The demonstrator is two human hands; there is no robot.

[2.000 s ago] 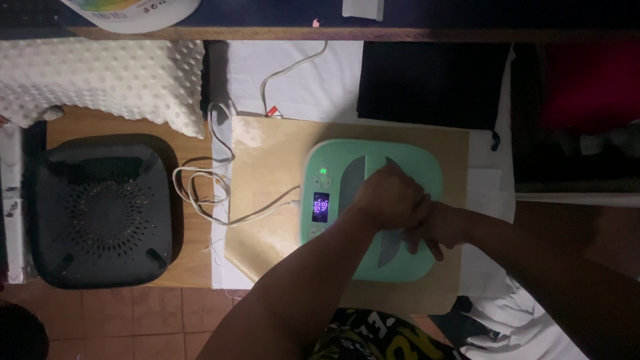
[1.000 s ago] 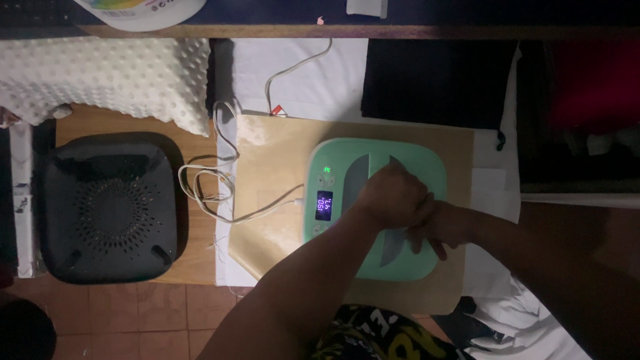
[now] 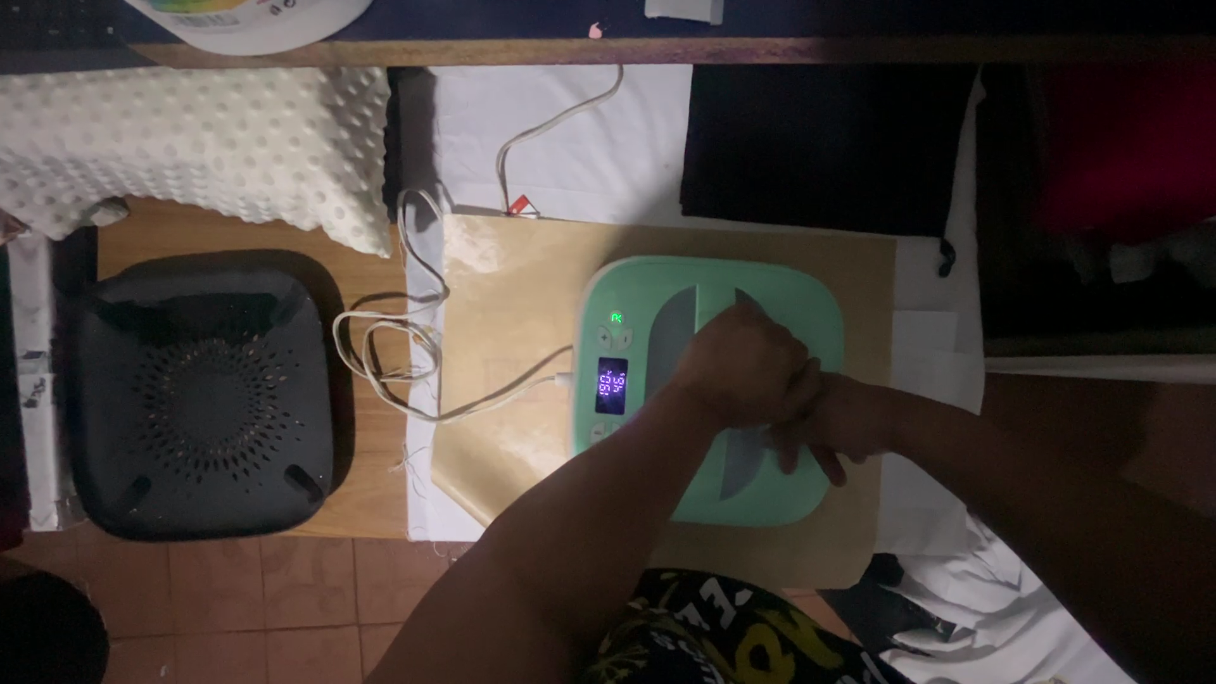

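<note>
A mint-green portable heat press with a small lit display lies on a tan non-stick sheet, which covers part of a white cloth. My left hand is closed on the press's middle handle, and that forearm crosses the lower left part of the press. My right hand rests against my left hand at the wrist side, some fingers hanging over the grey recess of the press; whether it grips anything is hard to see. A white power cord leaves the left side of the press.
A dark perforated plastic stand lies on the wooden surface at left, below a white dimpled cushion. Folded black fabric lies behind the press. Loops of cord spread between stand and sheet. A shelf edge with a white tub crosses the top.
The digits on the press's display have changed. Both hands stay in the same place on the press.
</note>
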